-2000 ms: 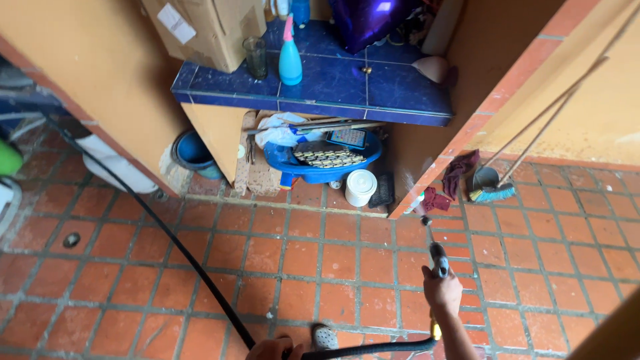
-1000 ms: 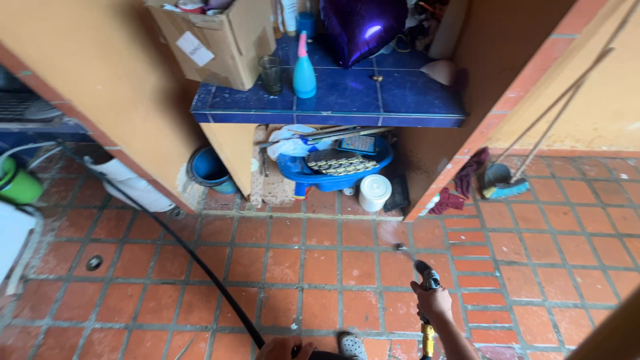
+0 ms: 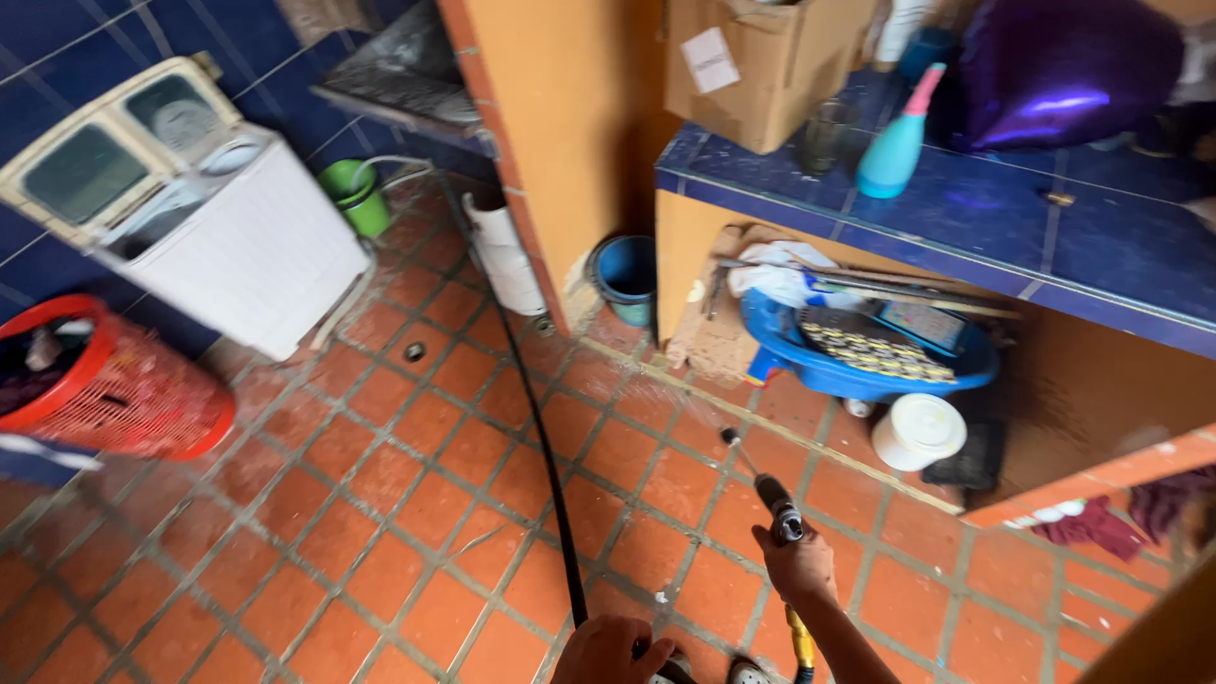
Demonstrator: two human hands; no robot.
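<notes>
My right hand (image 3: 800, 566) is closed around the handle of a spray gun (image 3: 781, 508), whose thin lance points up and left. A faint spray leaves its black nozzle (image 3: 730, 436) toward the edge of the tiled floor (image 3: 646, 484) below the counter. A yellow fitting (image 3: 801, 638) hangs under that hand, joined to a dark hose. At the bottom centre my left hand (image 3: 613, 650) grips a black hose (image 3: 544, 446), which runs up across the floor to the back left.
A washing machine (image 3: 237, 237), red basket (image 3: 123, 380) and green bucket (image 3: 354, 198) stand left. Beneath the blue tiled counter (image 3: 959, 209) are a dark bucket (image 3: 627, 280), a loaded blue tub (image 3: 855, 375) and a white lidded bucket (image 3: 919, 432). A floor drain (image 3: 414, 351) lies left of the hose.
The view has swung far left, bringing the washing machine and red basket into sight. The spray gun now points up and left, and its nozzle has moved left along the counter's base.
</notes>
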